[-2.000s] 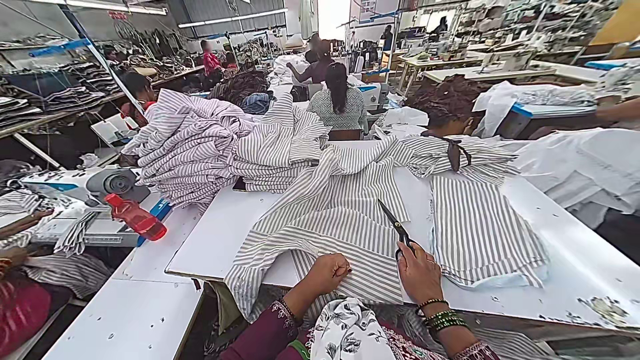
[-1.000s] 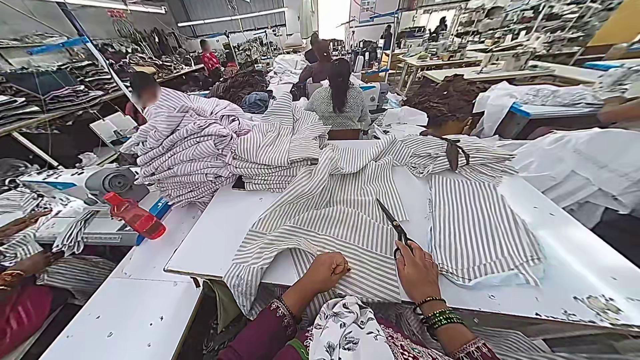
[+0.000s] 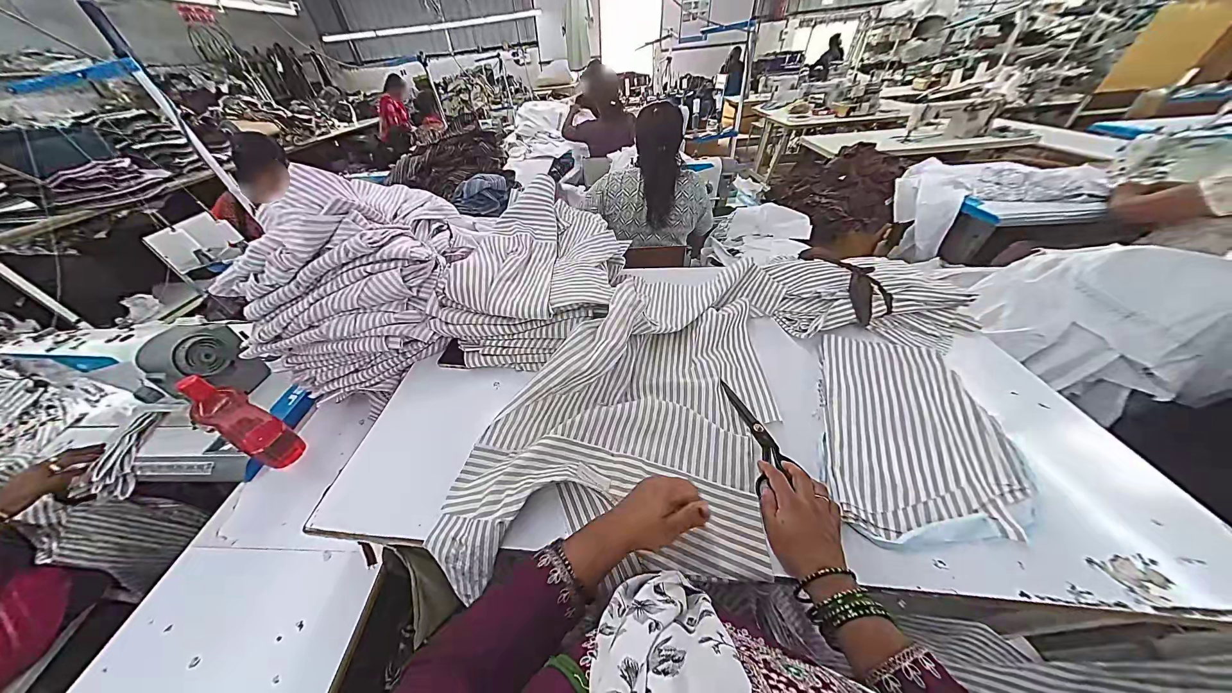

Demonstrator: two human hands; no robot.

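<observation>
My right hand [image 3: 802,520] grips the handles of black-handled fabric scissors [image 3: 753,421], whose blades point up and left over a grey-and-white striped cloth piece [image 3: 626,433]. My left hand [image 3: 658,513] rests on that cloth near the table's front edge, its fingers curled; whether it pinches the cloth I cannot tell. To the right of the scissors lies a flat stack of striped cut pieces [image 3: 914,433]. Behind it is a striped bundle [image 3: 890,300] tied with a dark strip.
Piles of striped fabric [image 3: 337,279] stand at the back left of the white table [image 3: 404,462]. A red plastic bottle [image 3: 241,422] lies beside a sewing machine [image 3: 125,351]. White cloth [image 3: 1116,308] is heaped at the right. Several people sit around, one hand [image 3: 48,476] at far left.
</observation>
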